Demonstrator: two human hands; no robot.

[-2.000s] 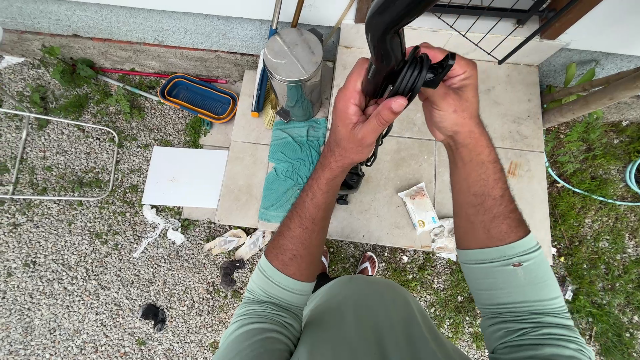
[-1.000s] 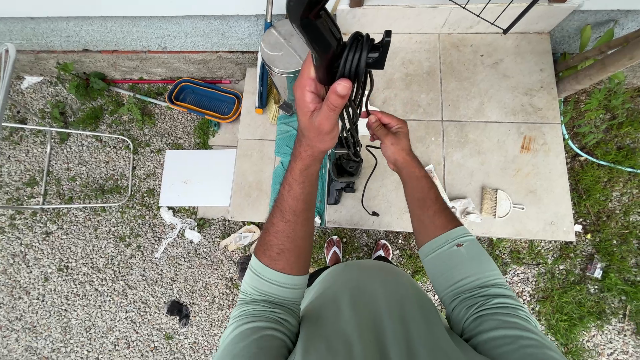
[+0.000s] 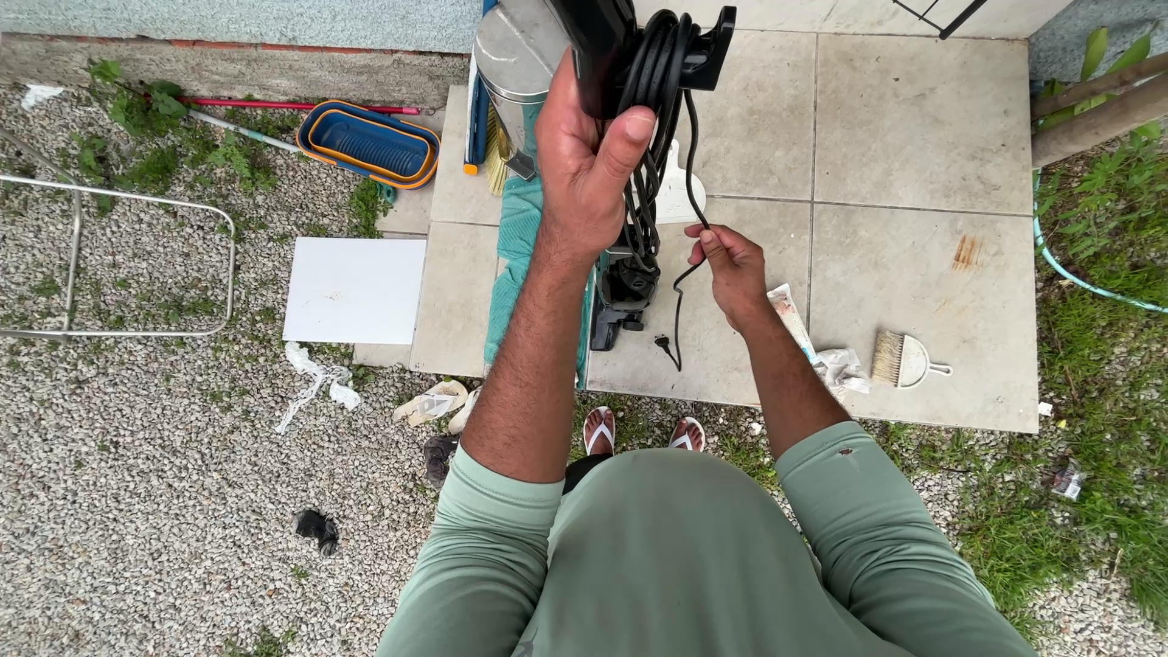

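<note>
My left hand grips the black handle of an upright appliance, perhaps a vacuum cleaner, with its thumb against the coiled cord. Several loops of black power cord hang around the hook behind the handle. Between the thumb and fingers of my right hand is the cord's free length, which hangs down to a plug over the tiles. The appliance's dark lower part shows below my left hand, beside a teal towel; my left hand and the cord hide its middle.
A metal bin stands behind my left hand. On the tiled step lie a white dustpan, a hand brush and a crumpled packet. Left are a blue-orange basin, a white board and sandals on gravel.
My right hand has left the coil near the handle and moved down, now with a strand of cord. The cord's free end and plug have come to hang loose.
</note>
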